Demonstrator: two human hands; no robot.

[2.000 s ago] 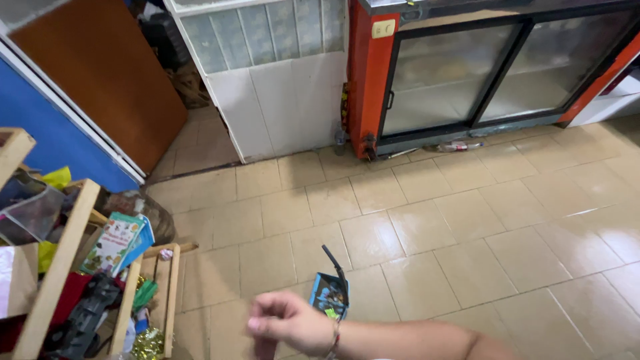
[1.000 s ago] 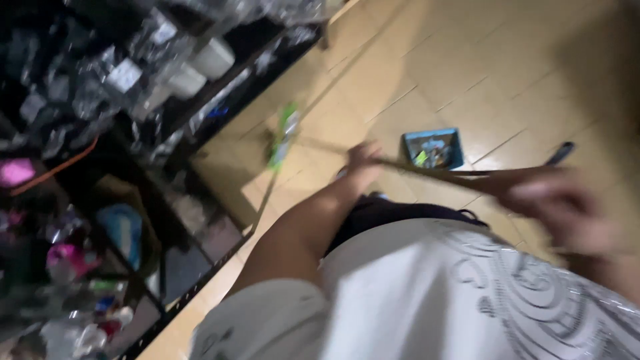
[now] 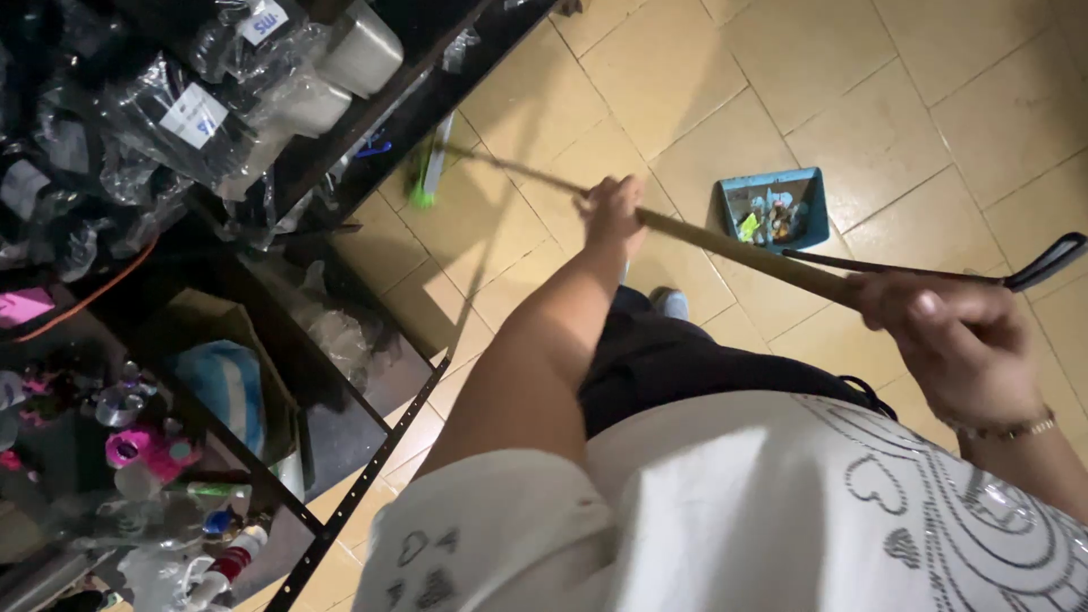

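My left hand (image 3: 614, 212) grips the middle of a wooden broom handle (image 3: 748, 252). My right hand (image 3: 956, 340), with a bracelet at the wrist, is closed around the handle's upper end. At the handle's far end, the broom head (image 3: 432, 163) with green bristles rests on the floor beside the dark shelving, partly in shadow. A blue dustpan (image 3: 816, 208) holding mixed litter lies on the tiles beyond the handle. Its long dark handle (image 3: 909, 270) ends in a loop near my right hand.
A dark metal shelf unit (image 3: 361, 476) takes up the left side, with plastic-wrapped goods (image 3: 178, 110), a cardboard box (image 3: 208, 306) and pink items (image 3: 153, 450) on it. Its perforated post stands near my left arm. My shoe (image 3: 670, 303) shows on the tiled floor (image 3: 858, 110).
The view has swung from the room to the shelves and floor below me. Both hands hold the broom handle now; two seconds ago one visible hand was above the floor near the dustpan.
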